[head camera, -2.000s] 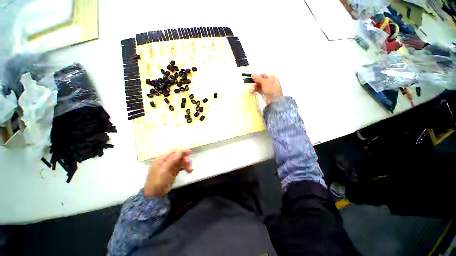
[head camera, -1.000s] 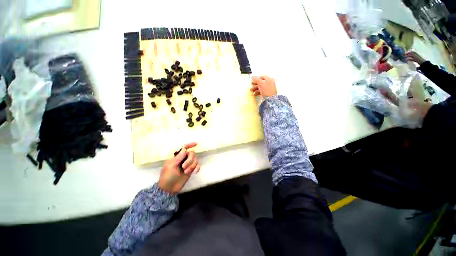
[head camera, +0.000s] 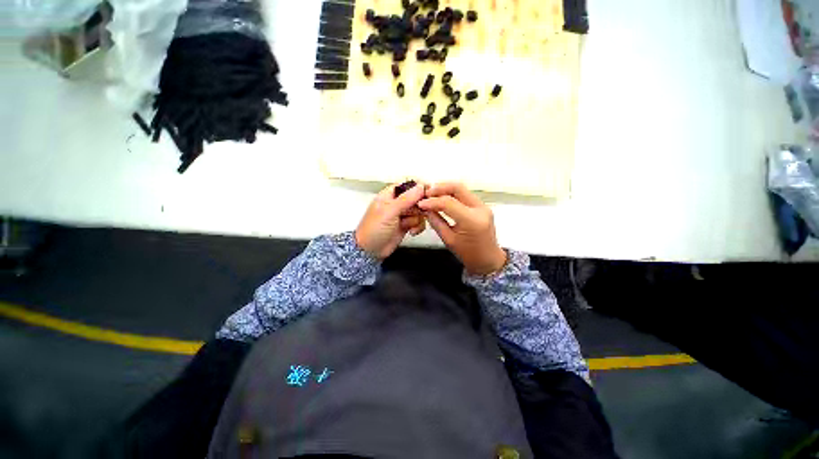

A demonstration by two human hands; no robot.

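Note:
My left hand [head camera: 388, 220] and my right hand [head camera: 464, 224] meet at the table's front edge, just below the work board [head camera: 530, 170]. My left hand grips a black strip [head camera: 406, 187] between thumb and fingers. The fingertips of my right hand are pinched close beside it; whether they hold part of the strip is hidden. Small black keeper loops [head camera: 409, 34] lie scattered on the board's upper left and middle. Laid-out strips [head camera: 333, 45] line the board's left edge, and a few more show at its upper right.
A pile of black strips [head camera: 211, 85] spills from a plastic bag [head camera: 224, 16] left of the board. A white bag [head camera: 144, 54] and a small open box [head camera: 76, 45] are beside it. A crinkled plastic bag [head camera: 796, 184] lies far right. A dark-clothed person's part shows at lower right.
The view has tilted down. My right hand has left the board's right edge and come to my left hand. Both hands are now together in front of the board.

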